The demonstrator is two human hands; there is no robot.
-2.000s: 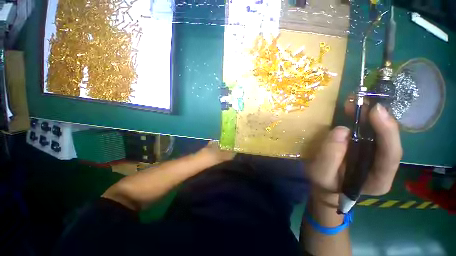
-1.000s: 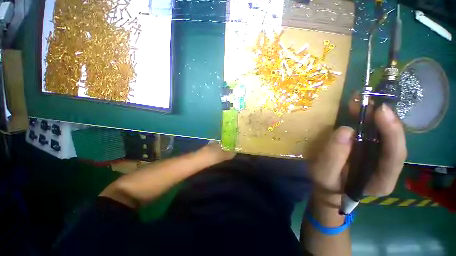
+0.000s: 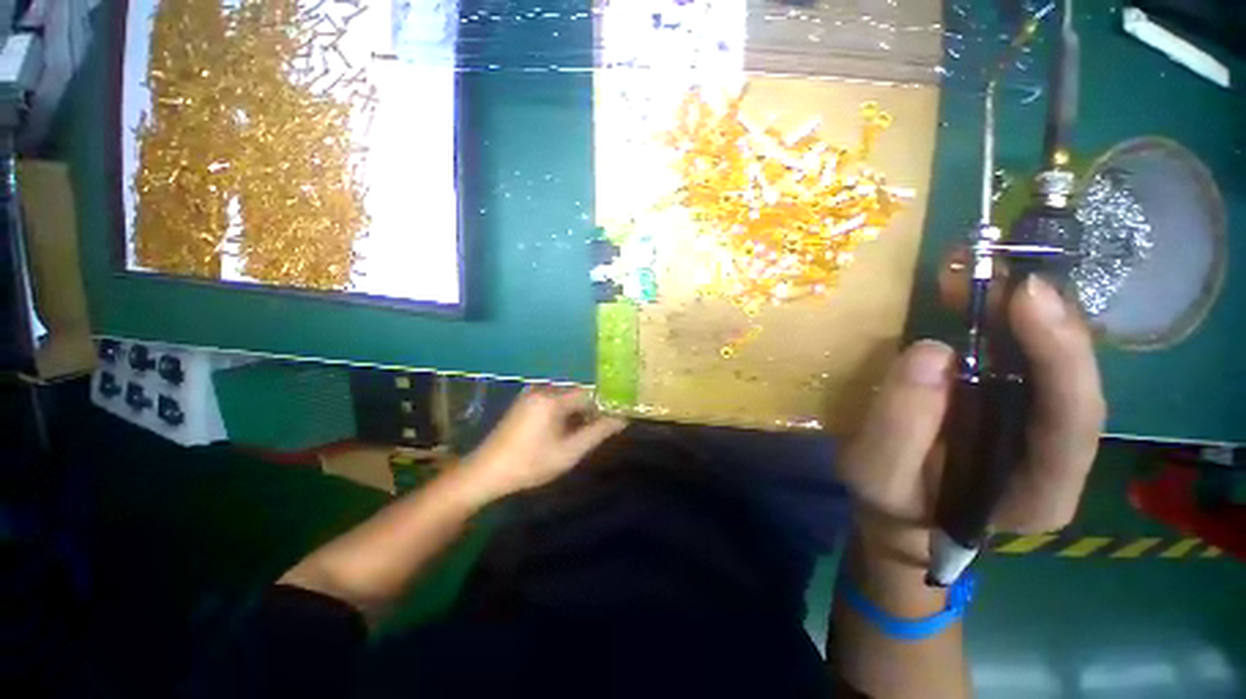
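Note:
My right hand (image 3: 998, 423) is shut on the black handle of the soldering iron (image 3: 987, 451), with the metal shaft and thin guide tube pointing away from me over the bench. A blue band is on that wrist. My left hand (image 3: 547, 434) is at the near left corner of the tan work board (image 3: 697, 382), fingers bent; whether it holds anything is hidden. A small circuit board (image 3: 625, 264) with dark parts lies at the board's left edge, beyond a green strip (image 3: 618, 352). Gold-orange strips (image 3: 786, 198) lie in a loose pile on the work board.
The strip supply tray (image 3: 410, 246) with a large gold pile is at the left. The round tub (image 3: 1183, 246) with silver bits is at the right, beside the iron. A white bar (image 3: 1175, 47) lies at the far right. The bench's near edge runs below the work board.
My left hand has come out from below the board's corner and shows more fully, with its fingers bent. The whole view has shifted slightly. My right hand still holds the iron.

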